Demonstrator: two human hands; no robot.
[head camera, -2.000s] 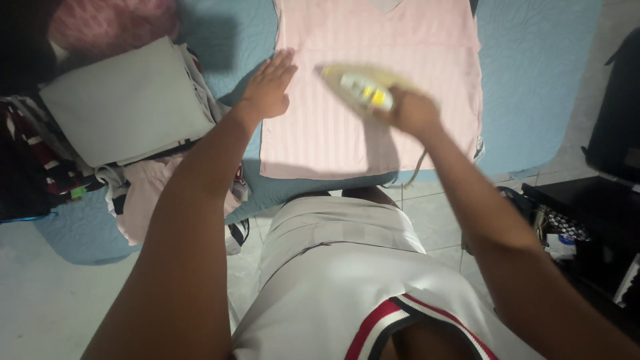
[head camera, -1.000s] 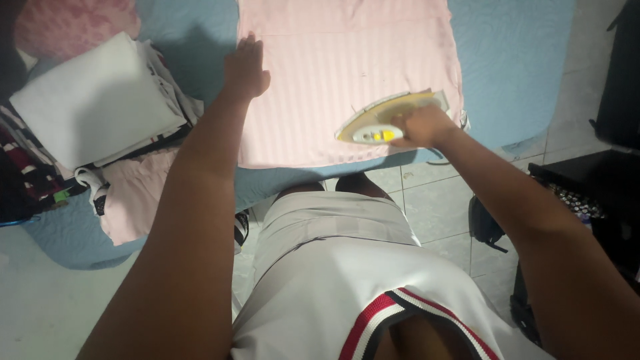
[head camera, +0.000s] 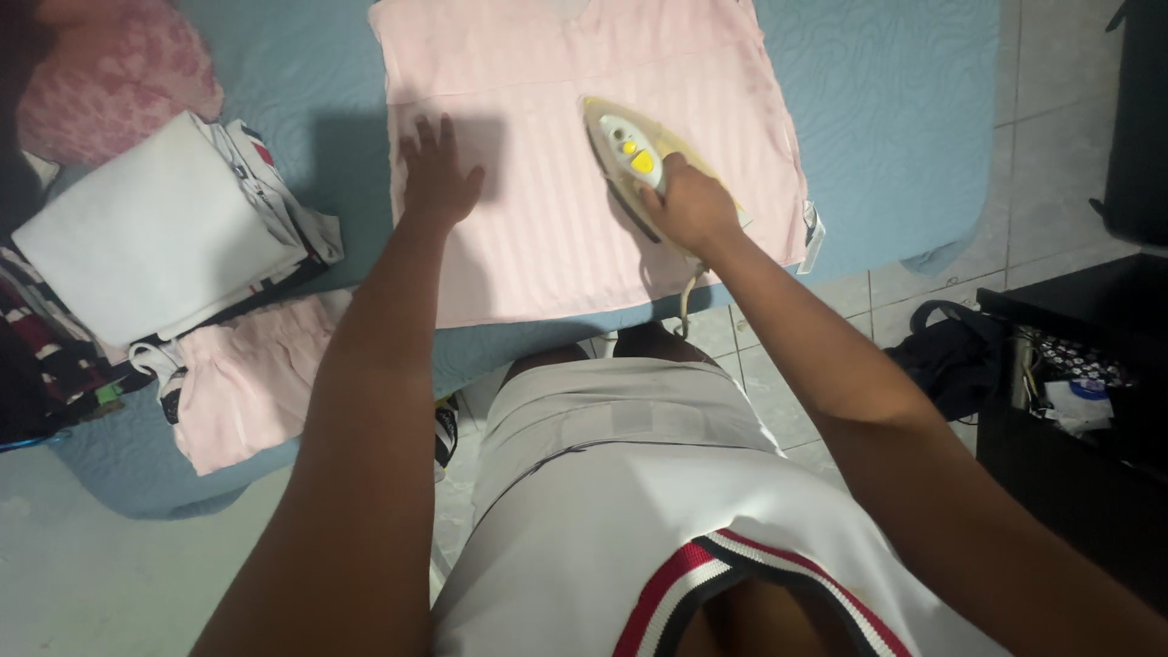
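A pink striped garment (head camera: 538, 219) lies spread on a blue quilted cover (head camera: 894, 137). My left hand (head camera: 440, 182) rests palm down on its left part, fingers apart, holding nothing. My right hand (head camera: 689, 203) grips the handle of a clothes iron (head camera: 630, 146) with yellow buttons. The iron is on the right half of the garment, its tip pointing up and to the left. Its cord (head camera: 686, 306) hangs from the rear over the near edge. A white tag (head camera: 810, 237) sticks out at the garment's right side.
Folded white cloth (head camera: 155, 228) tops a stack of clothes at the left, beside a gathered pink garment (head camera: 255, 374) and a pink patterned item (head camera: 119, 78). A black open drawer unit (head camera: 1077, 365) and a dark bag (head camera: 949, 356) are at the right, by the tiled floor.
The iron in my right hand has moved from near the garment's lower right edge up toward its middle, and its tip has turned upward. My left hand stays on the garment's left side.
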